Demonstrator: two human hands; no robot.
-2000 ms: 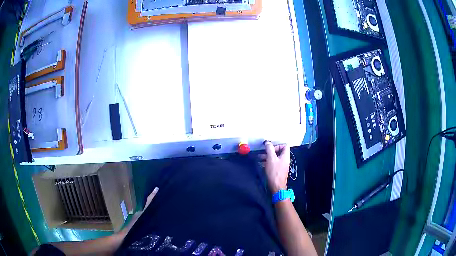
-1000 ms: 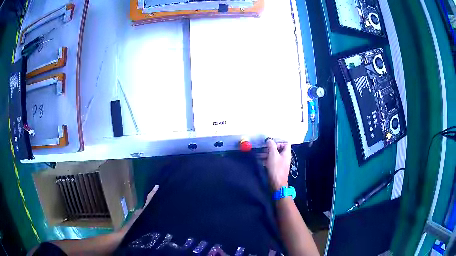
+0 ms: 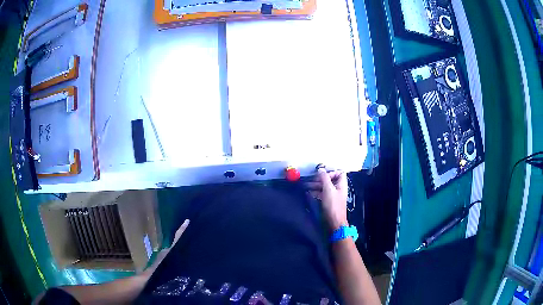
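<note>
My right hand is at the front edge of the white bench, with fingertips at a small dark push button, right of the red emergency stop button. Its fingers are partly spread and no held object shows. My left hand is low beside my body; only a narrow part shows, the rest is hidden behind my shirt. An orange-edged holding fixture is cut off by the top edge, with a pale part inside.
Two more buttons sit left along the bench front. Orange-and-white brackets and a battery pack lie at the left, above a cardboard box. At the right are open laptop bases, an electric screwdriver and a black mat.
The view has shifted slightly. The dark board parts seen inside the fixture earlier are now replaced in view by a pale surface. My right hand stays at the same button.
</note>
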